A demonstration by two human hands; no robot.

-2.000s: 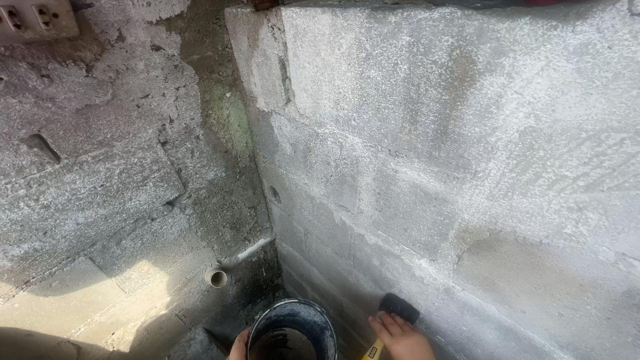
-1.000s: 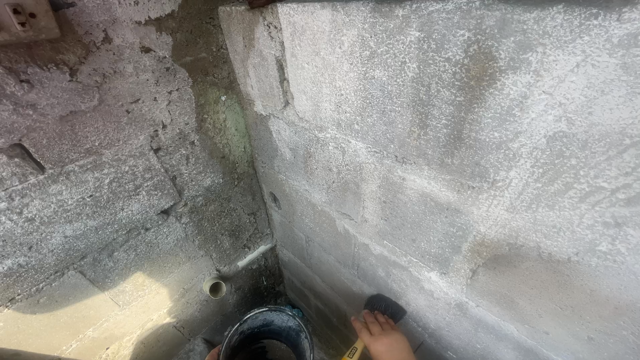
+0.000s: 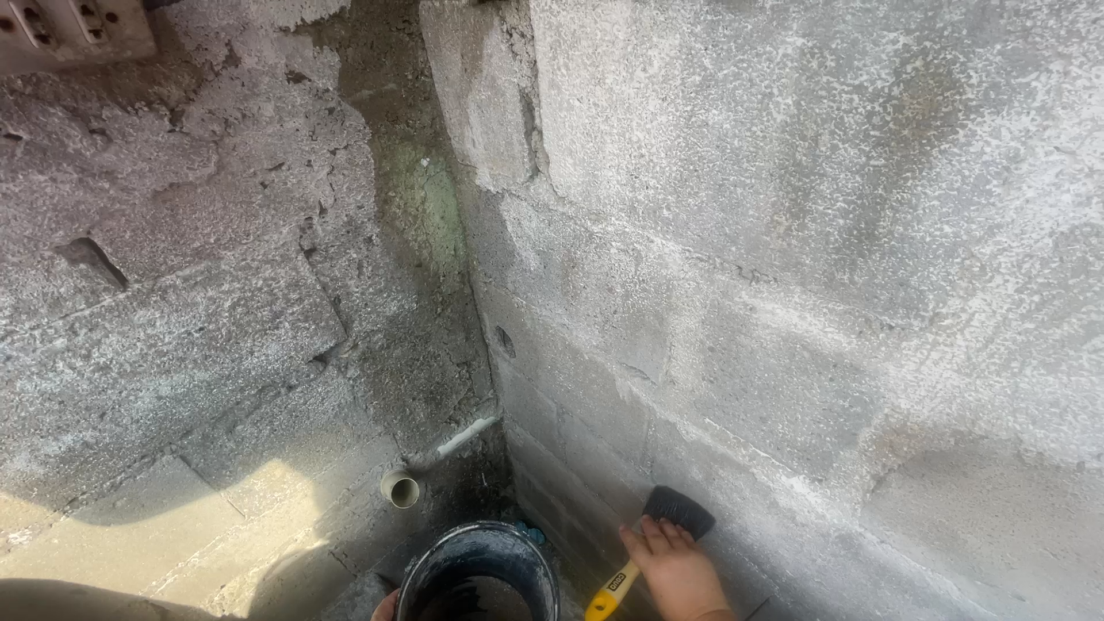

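My right hand (image 3: 677, 569) grips a paintbrush with a yellow handle (image 3: 611, 593). Its dark, wide bristles (image 3: 680, 511) lie against the lower part of the right-hand concrete block wall (image 3: 742, 397). At the bottom edge of the view, the fingers of my left hand (image 3: 385, 606) hold the left side of a black bucket (image 3: 414, 576). The bucket's inner wall is smeared with pale residue, and its bottom shows only in part. Most of my left hand is hidden or out of view.
A short pipe end (image 3: 402, 490) sticks out of the left block wall (image 3: 216, 345), near the corner. Beside it a pale pipe (image 3: 467, 436) runs to the corner. Something blue (image 3: 531, 533) sits behind the bucket. An electrical outlet box (image 3: 73, 34) is at the top left.
Between the frames the right hand and brush have shifted a little along the lower right wall. The bucket stays held at the left hand.
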